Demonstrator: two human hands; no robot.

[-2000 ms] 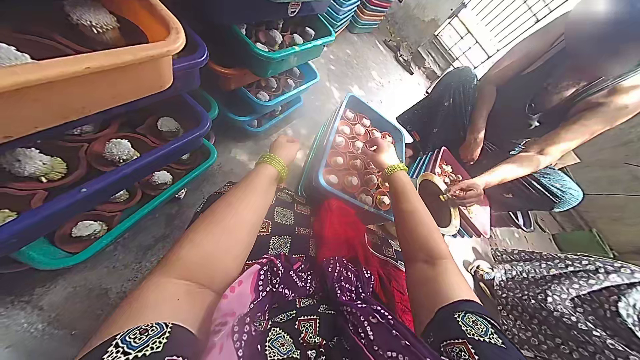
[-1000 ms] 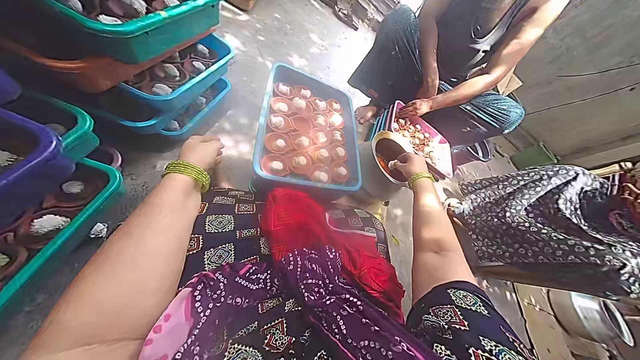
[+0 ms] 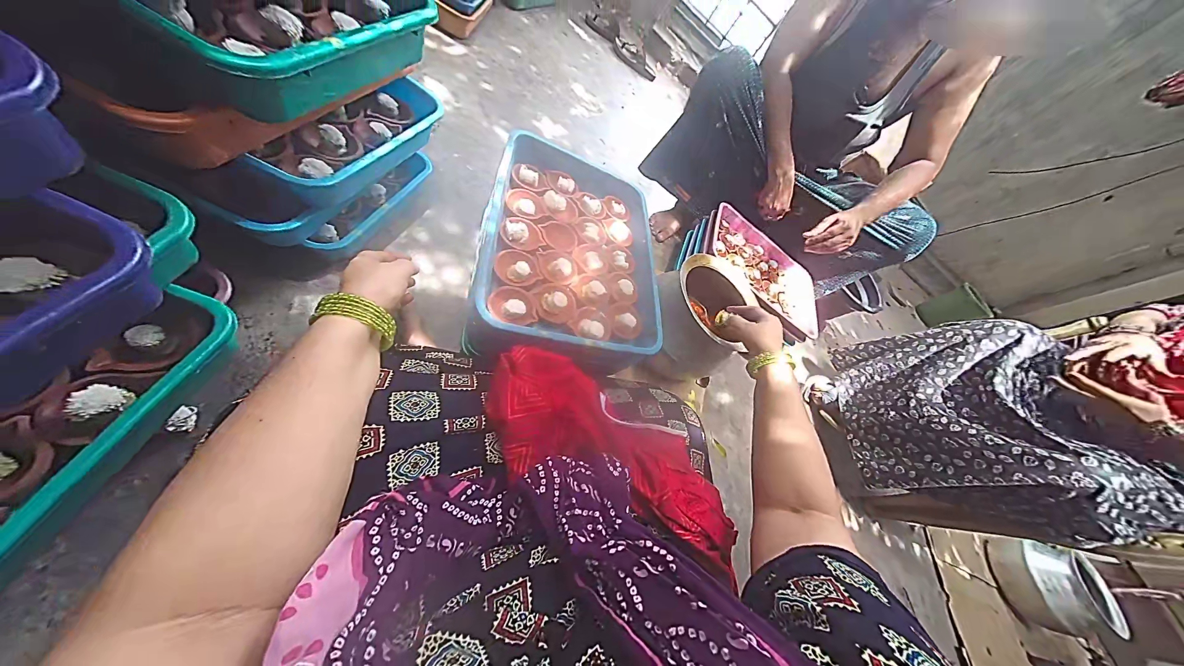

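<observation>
My left hand (image 3: 379, 279), with green bangles, hovers left of a blue plastic tray (image 3: 661, 319) and touches none of it. The tray holds rows of small clay cups (image 3: 515, 305), most with a white lump inside. My right hand (image 3: 751, 328) reaches into the mouth of a metal pot (image 3: 689, 273) right of the tray; a small yellowish thing shows at its fingertips. Orange-red matter lies inside the pot, partly hidden by the hand. Close beyond the pot, a pink tray (image 3: 807, 319) holds many small pieces.
Stacked plastic trays (image 3: 277, 65) with clay cups and white lumps stand at the left. A seated person (image 3: 832, 120) has both hands over the pink tray. Another person's patterned skirt (image 3: 962, 416) is at the right, near a metal vessel (image 3: 1054, 583).
Two seconds ago both my hands were at the sides of the blue tray. My right hand has since moved right to the pot. The seated person's hand has left the pot's rim.
</observation>
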